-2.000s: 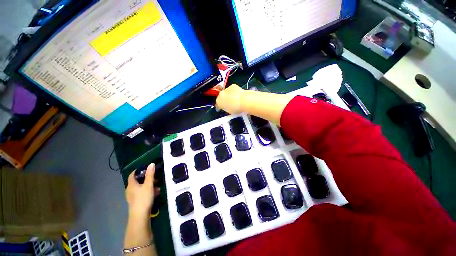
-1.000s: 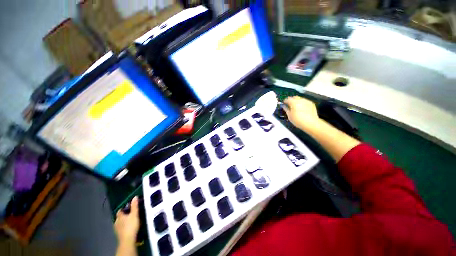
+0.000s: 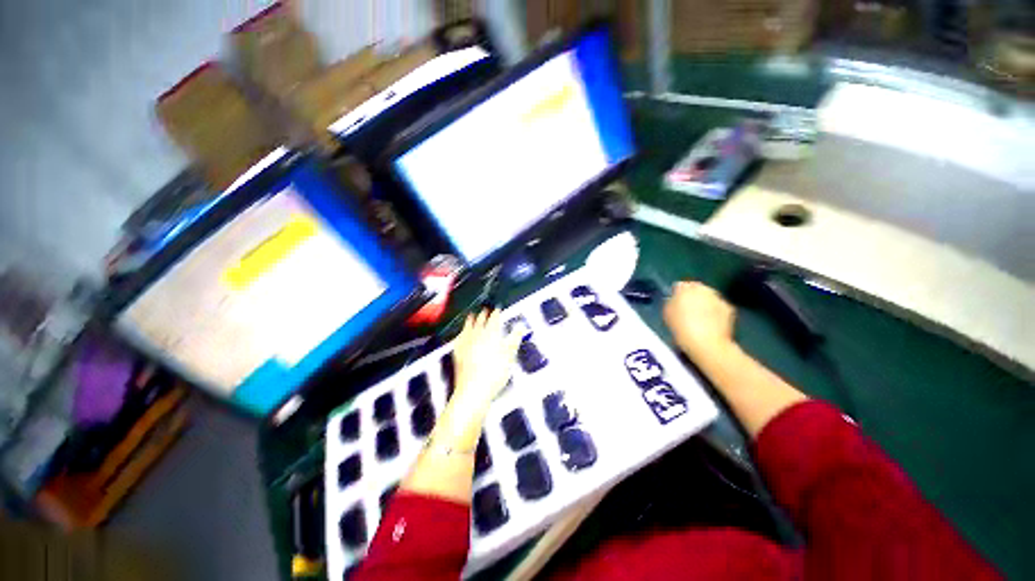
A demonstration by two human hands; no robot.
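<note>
A white foam tray [image 3: 602,365] lies angled in front of me, with rows of black rounded watch bodies [image 3: 532,474]. Two at its right side show white-patterned faces [image 3: 657,386]. My left hand [image 3: 486,361] reaches over the tray's upper middle, fingers at the top row and partly spread; blur hides whether it holds a unit. My right hand [image 3: 699,319] is right of the tray's upper corner, fingers curled, beside a small dark object [image 3: 642,291]. Whether it grips anything is unclear. My left forearm hides some pockets.
The left monitor [image 3: 267,289] and right monitor [image 3: 511,153] stand behind the tray, with a red item [image 3: 437,288] between them. A crumpled white thing [image 3: 613,261] touches the tray's upper right corner. A black scanner-like handle [image 3: 780,309], parts box [image 3: 715,161] and white holed panel [image 3: 863,244] are right.
My left hand has moved from the dark thing at the tray's left edge to the tray's upper middle. My right hand went from the red item to the tray's right side. The view has shifted.
</note>
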